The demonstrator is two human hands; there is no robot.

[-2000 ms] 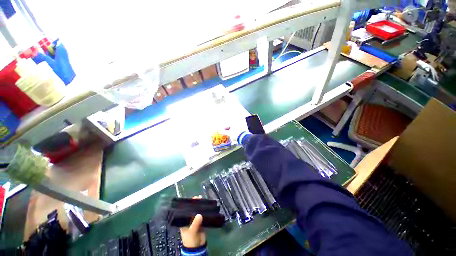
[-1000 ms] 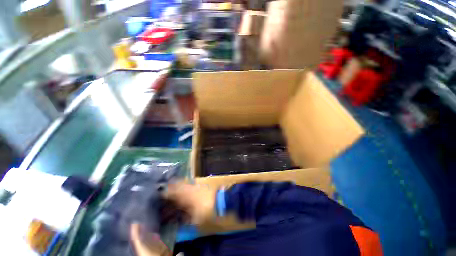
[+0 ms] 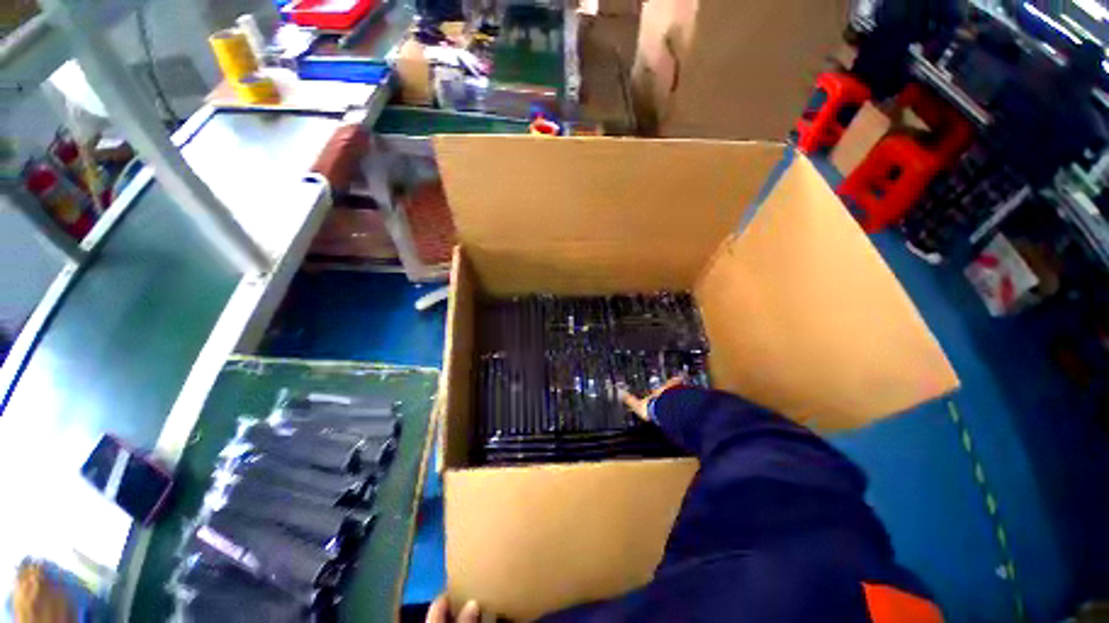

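The open brown carton stands in front of me, filled with rows of bagged remotes. My right hand reaches inside, its fingers on top of the remotes towards the right; I see no item lifted in it. My left hand is cut off by the bottom edge; only its fingertips show, at the lower edge of the near flap, and its grip cannot be told. More bagged remotes lie side by side on the green bench at left, with shiny clear ends.
A smartphone lies on the left, beside the blurred orange-yellow pieces. A pale post rises at upper left. Red stools stand on the blue floor at right, and a large cardboard box stands behind the carton.
The view has swung right to the carton. Both hands have left the bagged remotes on the bench; my right hand is now inside the carton and my left at its near flap.
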